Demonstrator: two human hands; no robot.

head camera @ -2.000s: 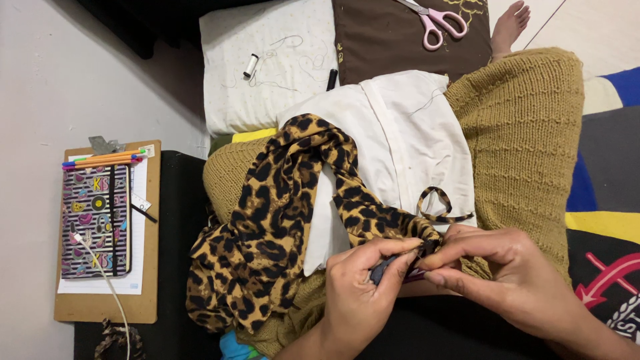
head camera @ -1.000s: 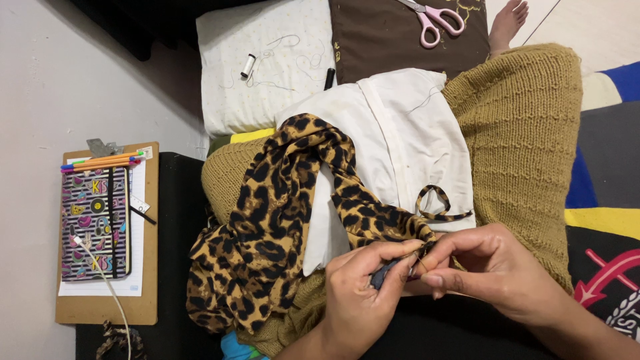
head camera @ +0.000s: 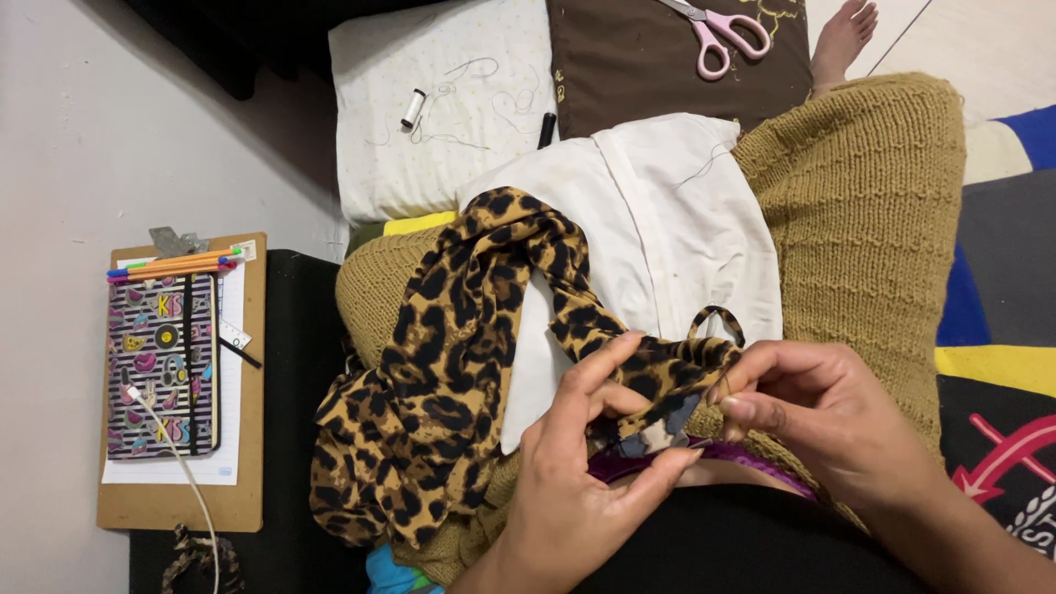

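Leopard-print fabric (head camera: 462,355) lies in folds over a white cloth (head camera: 660,206) on the lap, with a thin strap (head camera: 719,313) of the same print looping up near my right hand. My left hand (head camera: 586,445) holds the gathered end of the fabric, thumb below and fingers above, beside a blue-grey and cream patch (head camera: 656,431). Thumb and forefinger of my right hand (head camera: 792,396) are pinched together at the fabric's right edge, where a fine thread seems to run. A small thin metallic item shows by my left thumb tip; whether it is a needle is unclear.
Pink-handled scissors (head camera: 716,41) rest on a brown cushion (head camera: 627,74). A thread spool (head camera: 413,108), loose thread and a black pen-like item (head camera: 546,130) lie on a white pillow (head camera: 355,124). At left, a clipboard (head camera: 181,507) holds a notebook (head camera: 157,371), pens and a cable. A mustard knitted blanket (head camera: 858,247) covers the legs.
My left hand has opened wider around the fabric end, with its thumb lower, and the blue-grey and cream patch now shows. My right hand has moved slightly away from my left fingers.
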